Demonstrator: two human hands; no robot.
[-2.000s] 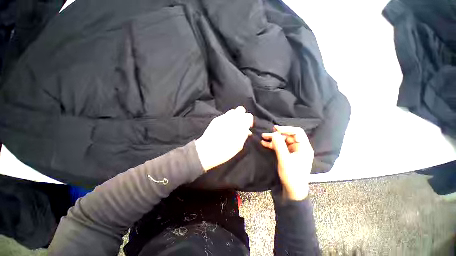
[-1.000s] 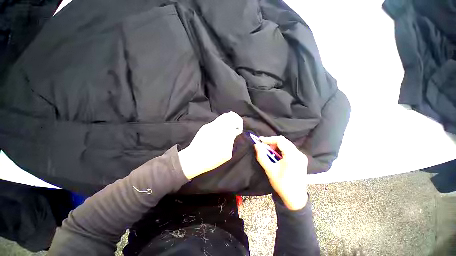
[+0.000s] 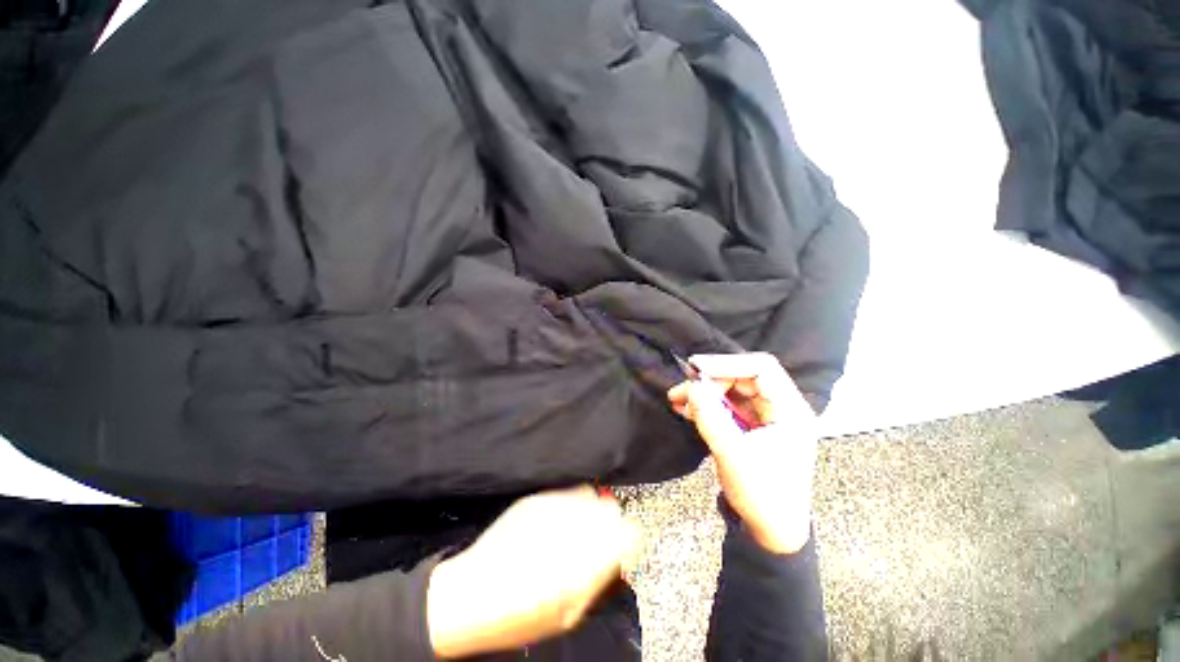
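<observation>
A large dark jacket (image 3: 388, 194) lies spread over the white table, its long double-layer hem (image 3: 285, 401) along the near edge. My right hand (image 3: 751, 433) is at the jacket's lower right and holds thread snips (image 3: 738, 414); a pointed dark tip and a purple bit of handle show between the fingers. My left hand (image 3: 537, 569) is blurred, below the table's near edge in front of my body, off the jacket's upper surface. Its fingers are not distinct, and I cannot tell if it holds anything.
The white table (image 3: 925, 310) shows right of the jacket. Another dark garment (image 3: 1100, 142) lies at the right, and dark cloth (image 3: 39, 65) at the upper left. A blue crate (image 3: 246, 563) and dark cloth (image 3: 78, 582) are below the table at the left. The floor (image 3: 958, 556) is speckled.
My left hand has let go of the jacket near the hem and moved down towards my body. The jacket appears shifted slightly left in view. My right hand stays near the same place with the snips.
</observation>
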